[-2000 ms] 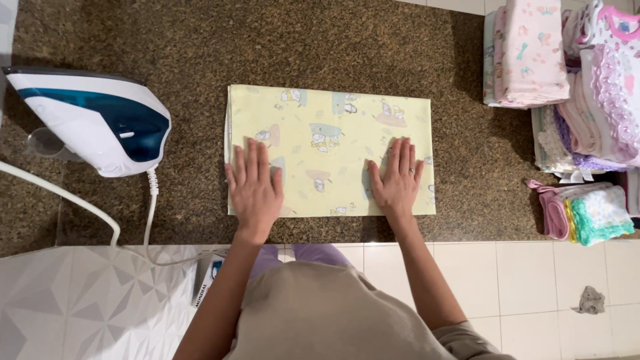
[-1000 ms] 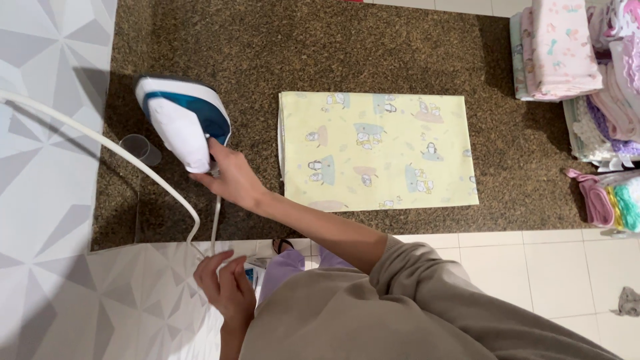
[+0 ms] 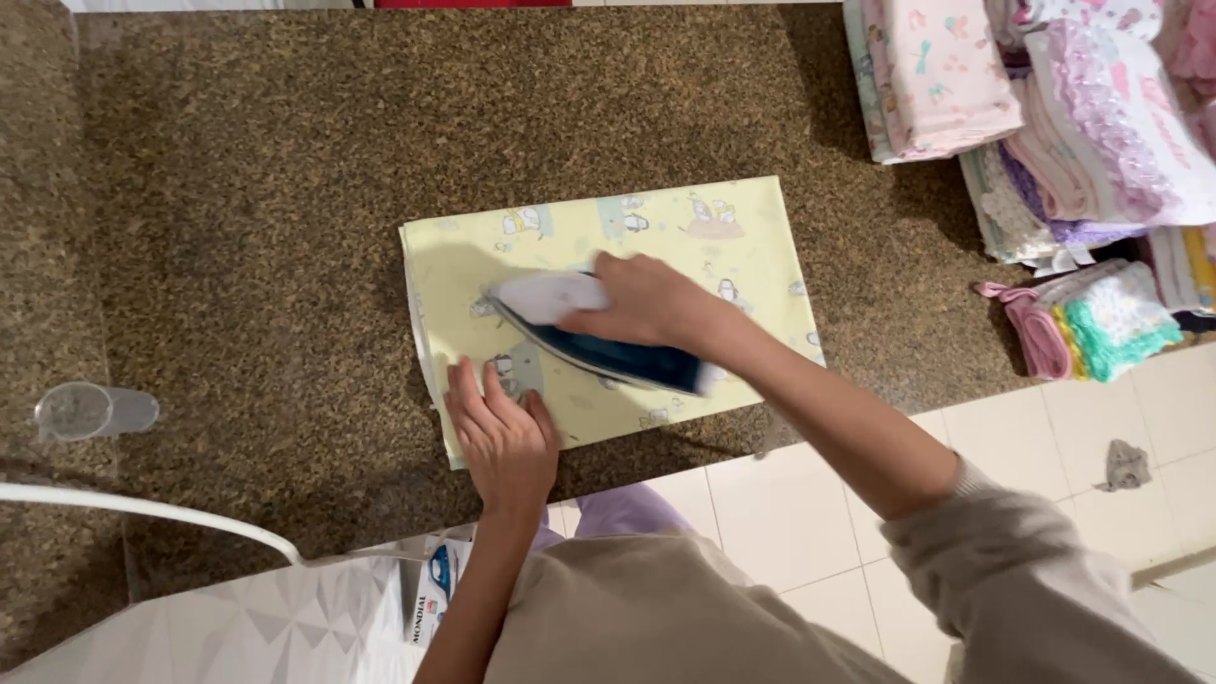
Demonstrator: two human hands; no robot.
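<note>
A folded yellow printed cloth (image 3: 750, 256) lies flat on the brown granite countertop (image 3: 285, 123). My right hand (image 3: 646, 304) grips the handle of a white and blue clothes iron (image 3: 617, 351), which is over the middle of the cloth with its tip toward the left. The iron is slightly blurred, and its soleplate is mostly hidden. My left hand (image 3: 503, 437) rests with its fingers spread on the cloth's lower left part, near the edge and to the left of the iron.
Stacks of folded baby cloths (image 3: 950, 85) stand at the right, with small rolled cloths (image 3: 1111, 318) below them. A clear measuring cup (image 3: 95, 412) is at the left. A white cord (image 3: 171, 513) crosses the lower left, near a Mondial box (image 3: 437, 589) below the counter.
The iron, held by my right hand, has moved from the counter at the left onto the yellow cloth. My left hand has moved from near the cord onto the cloth.
</note>
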